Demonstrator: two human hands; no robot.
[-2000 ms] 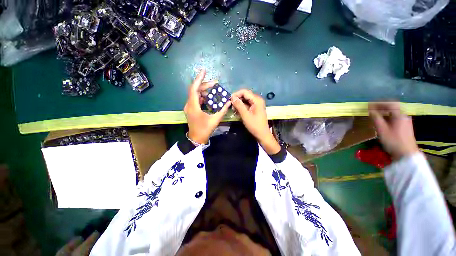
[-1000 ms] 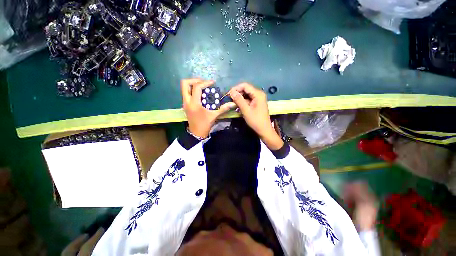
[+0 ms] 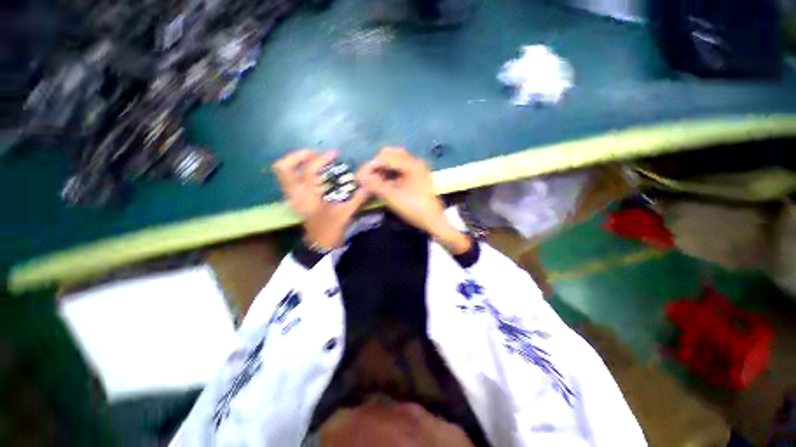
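Note:
My left hand point(image 3: 312, 202) holds a small dark unit point(image 3: 337, 181) with a ring of white dots on its face, above the bench's front edge. My right hand point(image 3: 406, 194) is close at the unit's right side, thumb and forefinger bent together. The picture is blurred, so I cannot tell whether the right fingers pinch a small part or touch the unit.
Dark units point(image 3: 131, 96) lie heaped on the bench at left. A white crumpled wad point(image 3: 537, 75), a tiny black ring point(image 3: 437, 149) and a dark tray point(image 3: 717, 39) lie to the right. A white sheet point(image 3: 148, 330), clear plastic point(image 3: 534, 204) and red stools point(image 3: 720, 339) are below.
The view has turned and blurred, so the bench edge now slopes. The other person's arm at right has left the picture. My left hand still holds the unit, with my right hand beside it.

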